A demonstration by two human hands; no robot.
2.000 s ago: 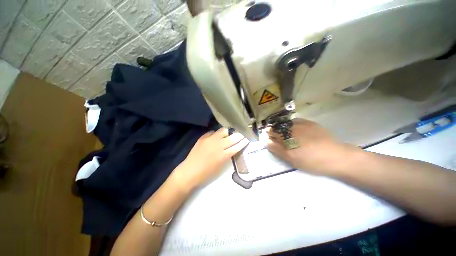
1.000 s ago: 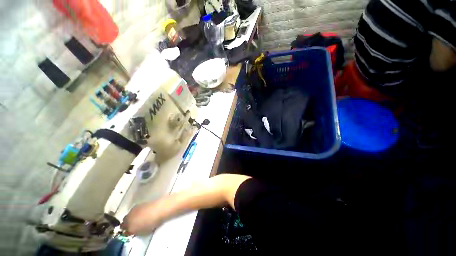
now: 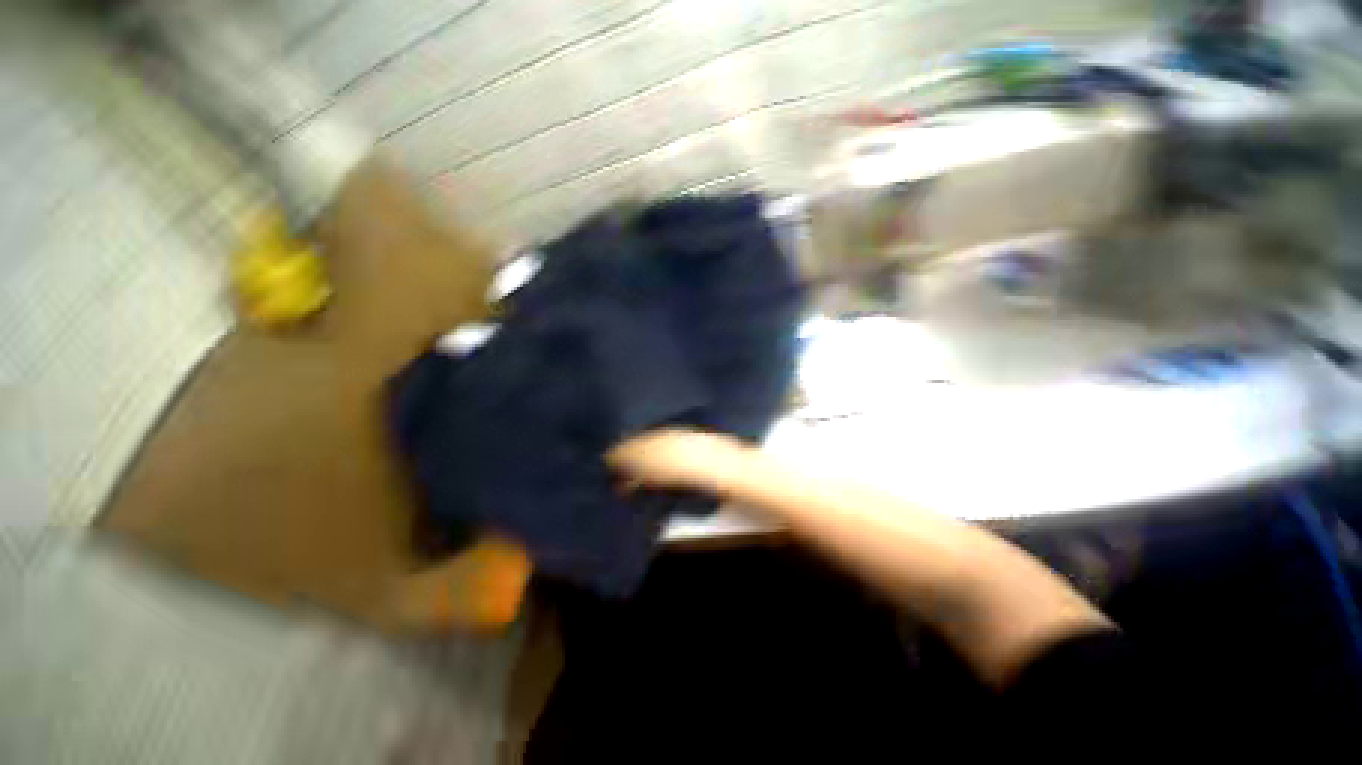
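Note:
The picture is blurred. A heap of dark navy cloth [image 3: 598, 374] lies left of the sewing machine [image 3: 971, 180], partly over brown cardboard. Two small white pieces [image 3: 515, 275] show at its upper left side. My right hand [image 3: 675, 460] reaches in from the right and touches the cloth at its lower right part. Its fingers look bent, but blur hides whether they grip. My left hand cannot be made out. The machine's needle area is too blurred to read.
Brown cardboard [image 3: 254, 463] is at the left, with a yellow object [image 3: 280, 277] above it. An orange patch [image 3: 486, 586] shows below the heap. A blue object, possibly snips [image 3: 1188, 365], lies on the white table [image 3: 1046, 448] at the right. A pale wall stands behind.
The view has swung from the blue crate and right side back to the left. My right hand has moved from the needle area onto the dark cloth heap.

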